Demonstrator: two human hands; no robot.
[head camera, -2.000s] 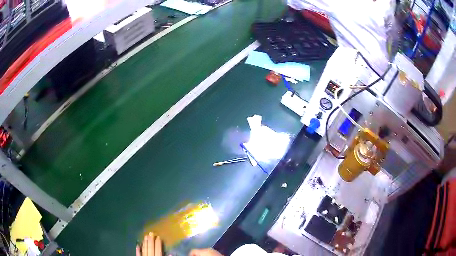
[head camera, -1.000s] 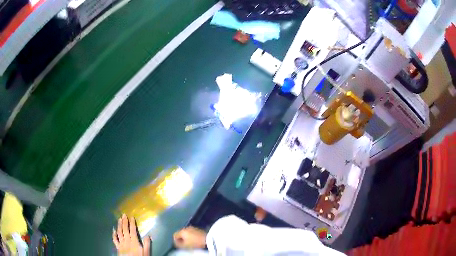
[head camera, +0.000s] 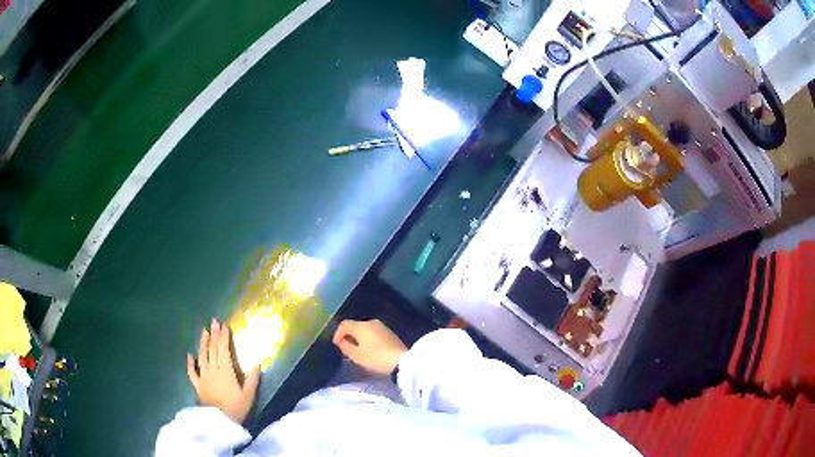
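Note:
A shiny yellow sheet or film (head camera: 270, 290) lies on the dark green bench, with strong glare on it. My left hand (head camera: 219, 370) lies palm down at its lower left edge, fingers spread, holding nothing. My right hand (head camera: 368, 346) is over the dark front edge of the bench, right of the sheet and apart from it. Its fingers are curled in and nothing shows in them.
White paper (head camera: 429, 119), a blue pen (head camera: 407, 141) and tweezers (head camera: 362, 146) lie further up the bench. At right stands the white machine with a gold cylinder (head camera: 617, 176), black fixtures (head camera: 538, 297) and a brown fixture (head camera: 585, 319). Red foam trays (head camera: 782, 321) are at far right.
The view has shifted down and toward me, so more of my sleeves shows. My left hand stays by the yellow sheet. My right hand stays curled near the bench edge.

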